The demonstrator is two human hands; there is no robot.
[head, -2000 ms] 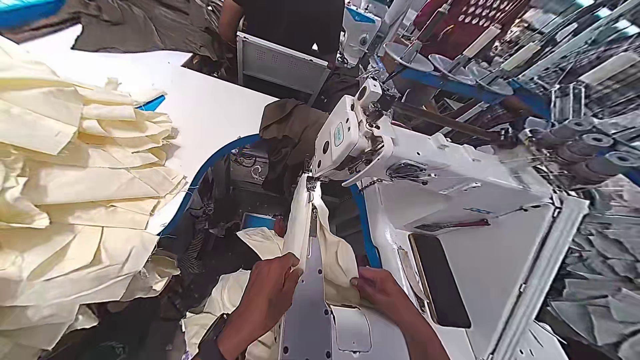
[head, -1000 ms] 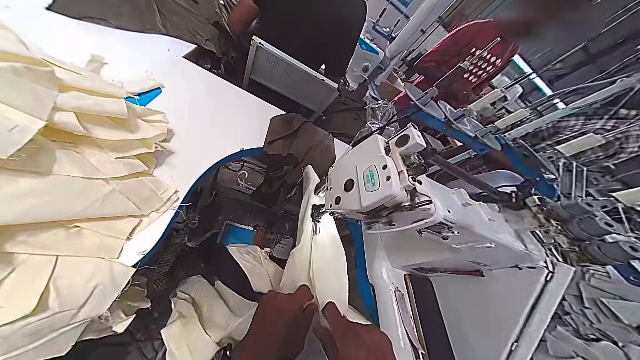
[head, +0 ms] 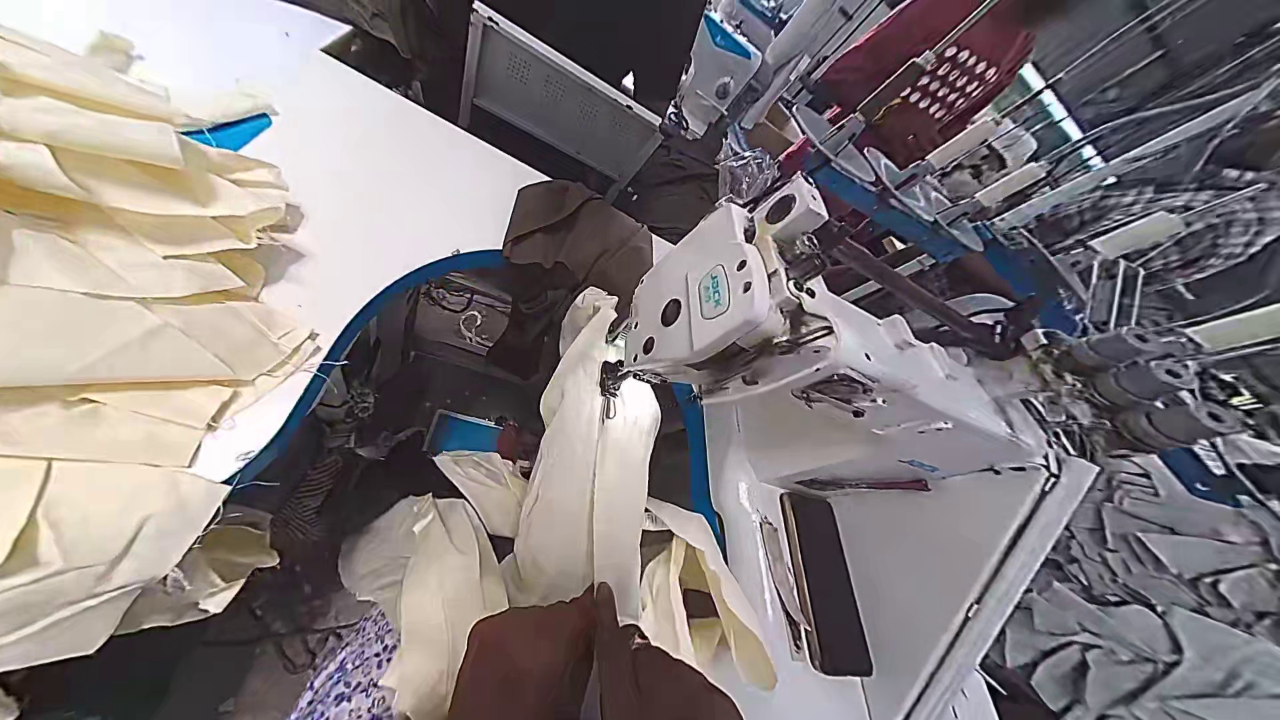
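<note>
Cream fabric (head: 570, 500) lies lengthwise over the narrow arm of a white Jack sewing machine (head: 700, 300), its far part under the presser foot (head: 612, 378). A seam line runs down the cloth toward me. At the bottom centre, my left hand (head: 525, 655) pinches the near part of the fabric. My right hand (head: 660, 675) grips it just beside, thumbs close together. Loose folds of the same cloth hang on both sides of the hands. The fingertips are partly hidden in the fabric.
A heap of cream fabric pieces (head: 130, 330) covers the left of a white table (head: 400, 160) with a blue curved edge. Brown cloth (head: 580, 240) lies behind the needle area. A smartphone (head: 828, 585) rests on the machine bed at right. Gray cloth pieces (head: 1150, 600) are piled farther right.
My hands, apart on either side of the machine arm two seconds ago, are now together on the fabric. The cloth between them and the presser foot has spread wider.
</note>
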